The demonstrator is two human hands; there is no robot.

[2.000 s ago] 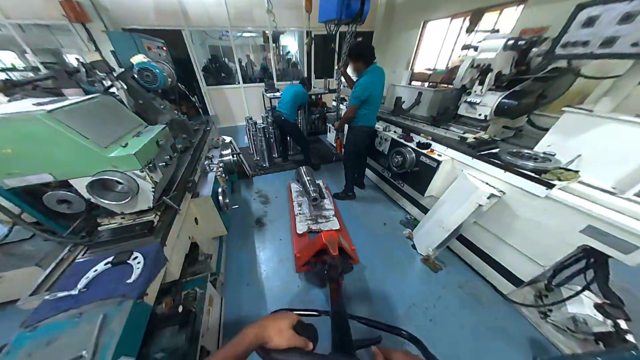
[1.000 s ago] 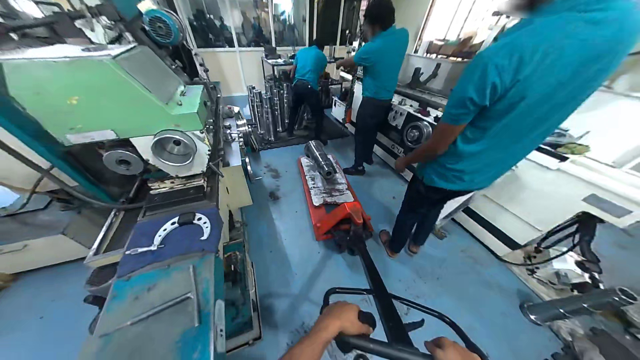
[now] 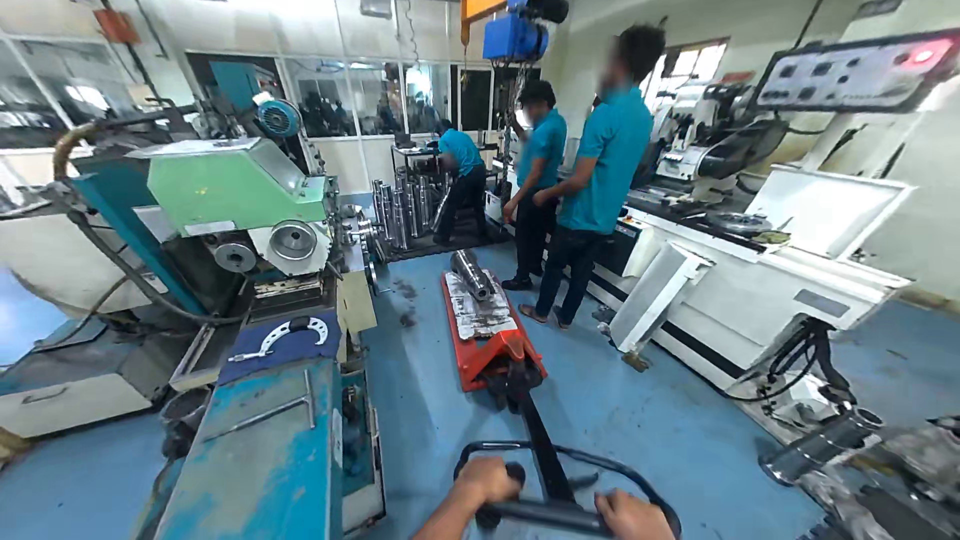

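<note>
My left hand (image 3: 487,480) is closed around the left side of the black handle (image 3: 551,514) of a pallet truck, beside a dark round knob. The handle's right side is gripped by my right hand (image 3: 634,516), cut off by the bottom edge. A black drawbar leads forward to the orange-red pallet truck (image 3: 499,352). Across its forks lies a stained white sheet (image 3: 491,319), and a shiny metal cylindrical shaft (image 3: 471,275) rests lengthwise on top.
Machine tools line both sides: a green grinding machine (image 3: 232,184) at left, a white one (image 3: 720,300) at right. An outside micrometer (image 3: 289,337) lies on blue cloth. Several people in teal shirts stand ahead, near upright metal shafts (image 3: 401,214). A metal cylinder (image 3: 821,448) lies at lower right.
The person close on the right a second ago now stands farther ahead, beside another person. Both my hands remain on the handle. The view has shifted.
</note>
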